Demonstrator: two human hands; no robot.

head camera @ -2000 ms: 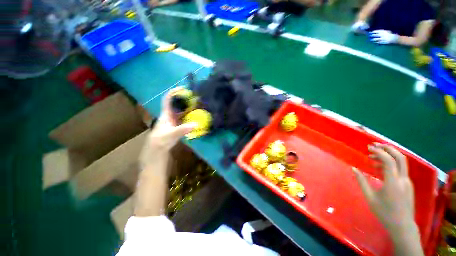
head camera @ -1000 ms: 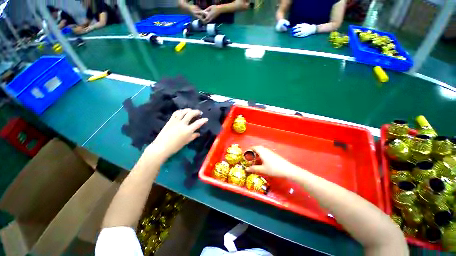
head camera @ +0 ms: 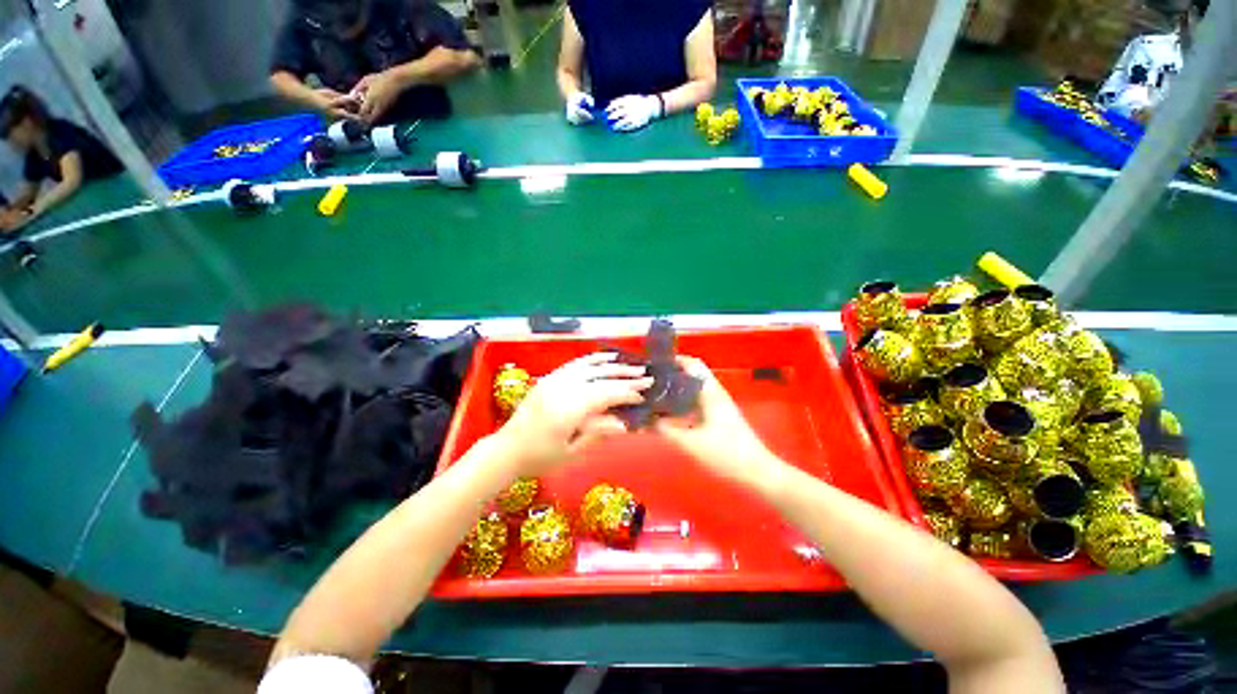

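My left hand point(head camera: 575, 407) and my right hand point(head camera: 715, 423) meet above the red work tray point(head camera: 705, 569). Both hold a dark liner piece point(head camera: 662, 385) between them, with one end standing up. The left fingers lie over its left side; the right hand cups it from the right and below. Whether a gold shell is under the liner is hidden. Several gold shells point(head camera: 545, 538) lie in the tray's left part, one with a dark opening point(head camera: 613, 515). The pile of black liners point(head camera: 299, 427) lies left of the tray.
A red bin point(head camera: 889, 468) heaped with gold shells point(head camera: 1007, 431) stands right of the tray. Metal posts point(head camera: 936, 82) rise at the line's edge. Across the green line are people, blue bins point(head camera: 828, 145) and yellow cylinders point(head camera: 867, 180). A cardboard box point(head camera: 177, 671) is below left.
My left hand has moved from the liner pile to above the tray with a dark liner. My right hand has lifted from the shells to meet it. The view has turned right.
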